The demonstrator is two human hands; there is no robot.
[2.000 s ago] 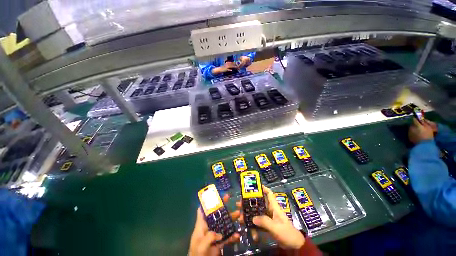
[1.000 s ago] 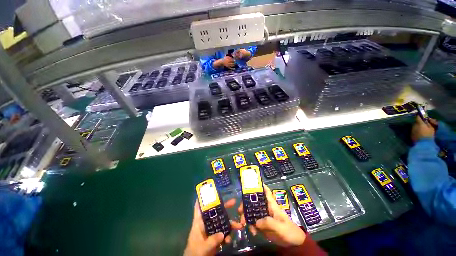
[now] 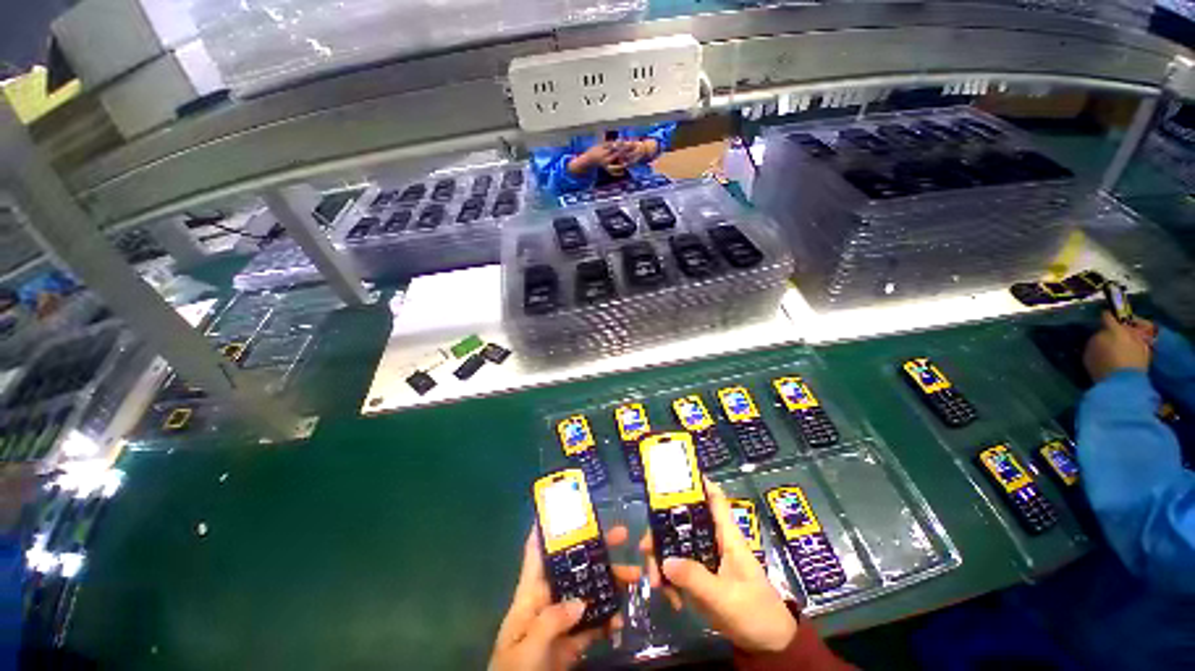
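My left hand (image 3: 535, 627) holds a keypad phone (image 3: 573, 544) upright, its thumb on the lower keys. My right hand (image 3: 737, 596) holds a second keypad phone (image 3: 680, 498), its thumb on the keypad. Both phones have a yellow frame and a whitish lit screen facing me. They are side by side over a clear blister tray (image 3: 904, 524). Several similar phones lie face up in the tray's back row, and a phone (image 3: 805, 537) lies in the front row beside another partly hidden by my right hand.
Stacked trays of black units (image 3: 642, 308) stand behind the tray. Small black and green pieces (image 3: 467, 346) lie on the white strip (image 3: 433, 308). A power strip (image 3: 606, 84) is on the shelf rail. At right, a coworker's blue sleeve (image 3: 1138, 439) reaches over the bench near another tray (image 3: 970, 488).
The right phone's screen has gone from a dark menu to whitish. Both hands have shifted slightly right with their phones. The coworker's hand at right has moved slightly.
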